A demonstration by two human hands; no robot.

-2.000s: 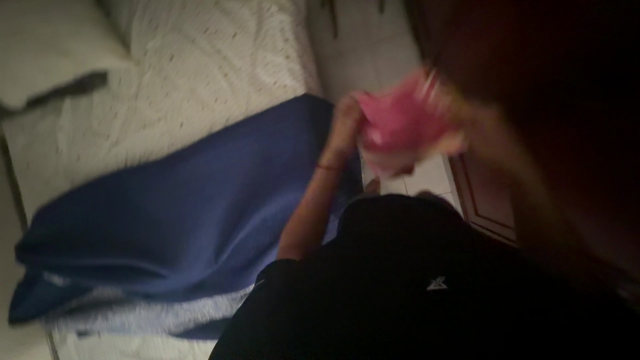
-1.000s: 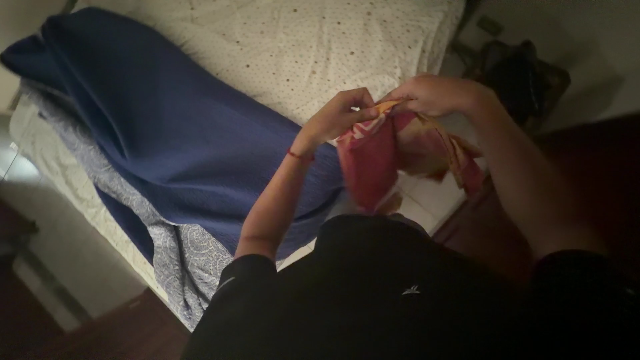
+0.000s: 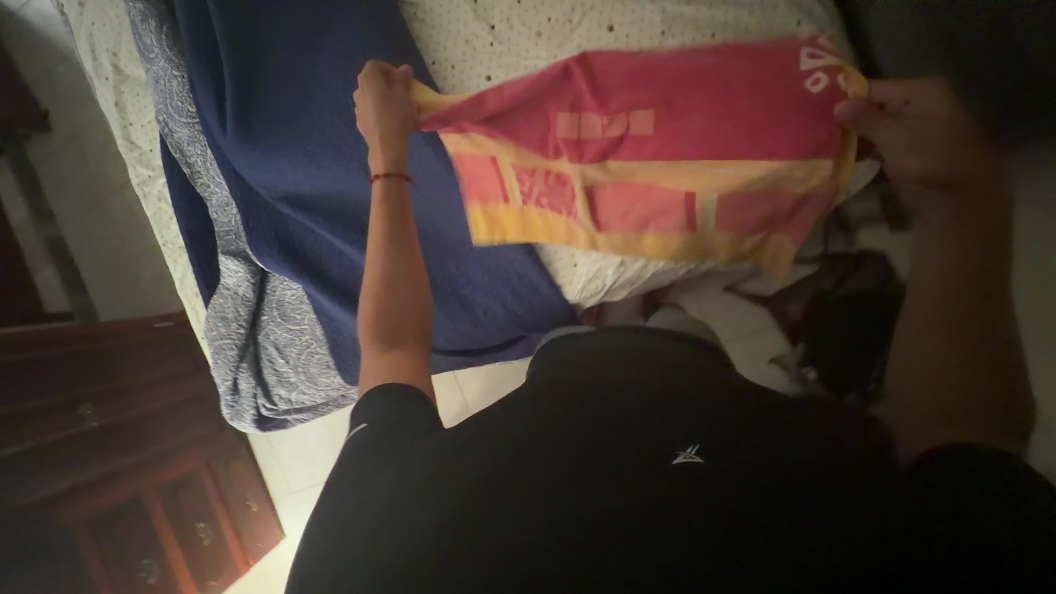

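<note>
A red, pink and yellow patterned cloth point(image 3: 660, 148) is stretched between my two hands above a bed. My left hand point(image 3: 386, 107), with a thin red band at the wrist, is closed on its yellow left corner. At the opposite end, my right hand point(image 3: 916, 124) pinches the upper right corner between thumb and fingers. The cloth's lower edge hangs loose. Beneath it lie a dark blue blanket point(image 3: 289, 148) and the bed's dotted white sheet point(image 3: 511, 41).
A grey-white patterned cloth point(image 3: 276, 355) shows along the blue blanket's edge. A dark reddish wooden cabinet with drawers point(image 3: 124, 462) stands at the lower left. Dark objects point(image 3: 850, 330) lie on the tiled floor point(image 3: 305, 454) at the right.
The cloth was bunched between my close hands a second ago; now my hands are wide apart and it is spread out. The view has turned.
</note>
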